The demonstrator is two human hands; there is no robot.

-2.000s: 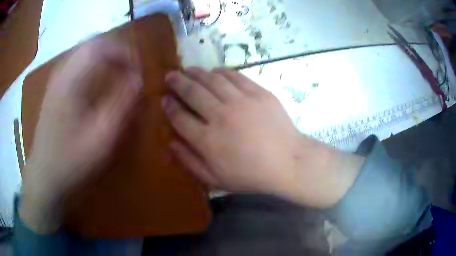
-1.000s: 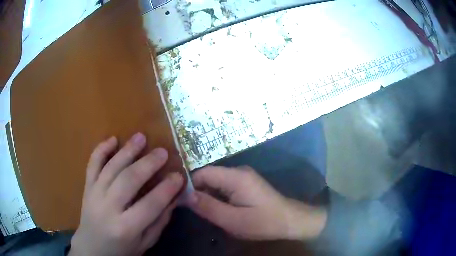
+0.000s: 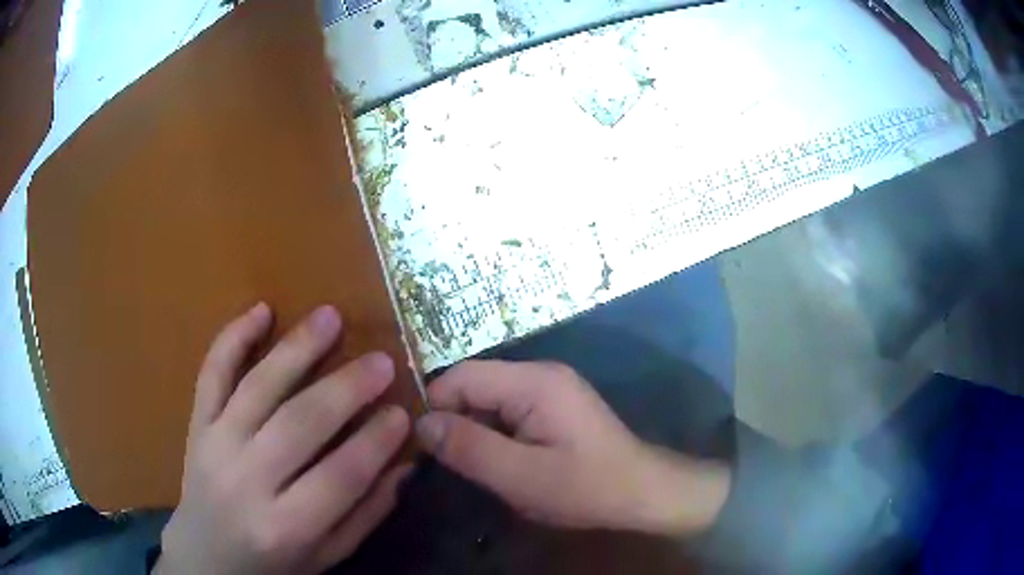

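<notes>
The brown panel [image 3: 191, 225] lies flat on the white table at the left, its near right corner at the table's front edge. A thin white edge [image 3: 374, 242] of the white panel shows along its right side. My left hand [image 3: 292, 449] rests on the near right part of the brown panel with fingers spread. My right hand [image 3: 550, 444] pinches the panels' edge near that corner between thumb and forefinger. The corner itself is hidden by my hands.
The worn, stained white table [image 3: 696, 135] has a printed ruler [image 3: 786, 169] near its front edge. Red-handled snips [image 3: 926, 62] lie at the far right. Another brown piece [image 3: 25, 90] is at the far left. A thin dark strip [image 3: 37, 359] lies left of the panel.
The brown panel has moved back and left, and its white edge now shows. My right hand has moved from on top of it to its near edge. My left hand has moved nearer and right.
</notes>
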